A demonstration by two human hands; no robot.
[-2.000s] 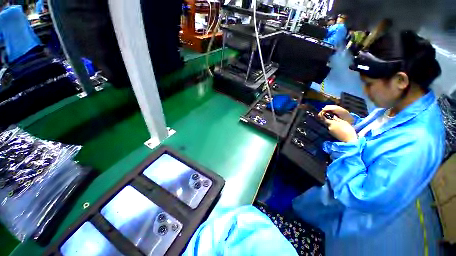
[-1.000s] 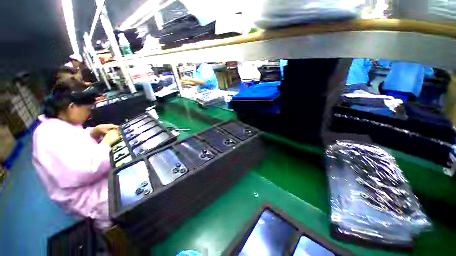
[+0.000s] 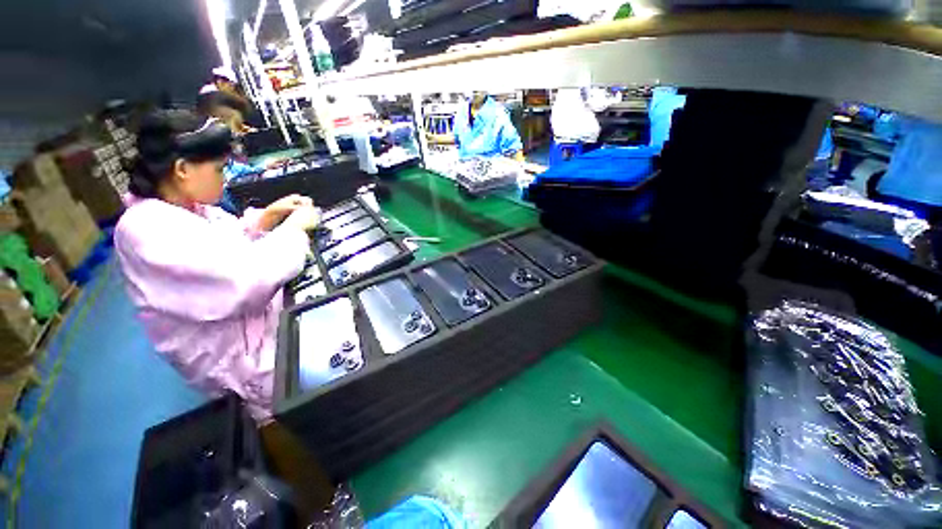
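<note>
Neither of my hands is in view; only a bit of blue sleeve (image 3: 415, 514) shows at the bottom edge. Nearest in front of me, a black foam tray (image 3: 563, 467) is cut off by the bottom edge. It holds a shiny phone back cover (image 3: 599, 494) and part of a second one. To the left stands a tall stack of foam trays (image 3: 444, 382). Its top tray shows several covers with round lens rings, one per pocket. A glossy clear bag of lens pieces (image 3: 837, 413) lies at the right.
A person in a pink smock (image 3: 212, 279) works at the left beside another tray of covers (image 3: 362, 243). A black bin (image 3: 191, 455) and crumpled clear plastic (image 3: 248, 506) are at the lower left. A small ring (image 3: 575, 399) lies on the green bench (image 3: 496, 413). A shelf (image 3: 620, 62) crosses overhead.
The view swung left from the blue-smocked neighbour to the pink-smocked one, then a little further left. The tray stack and bag now sit further right in the picture.
</note>
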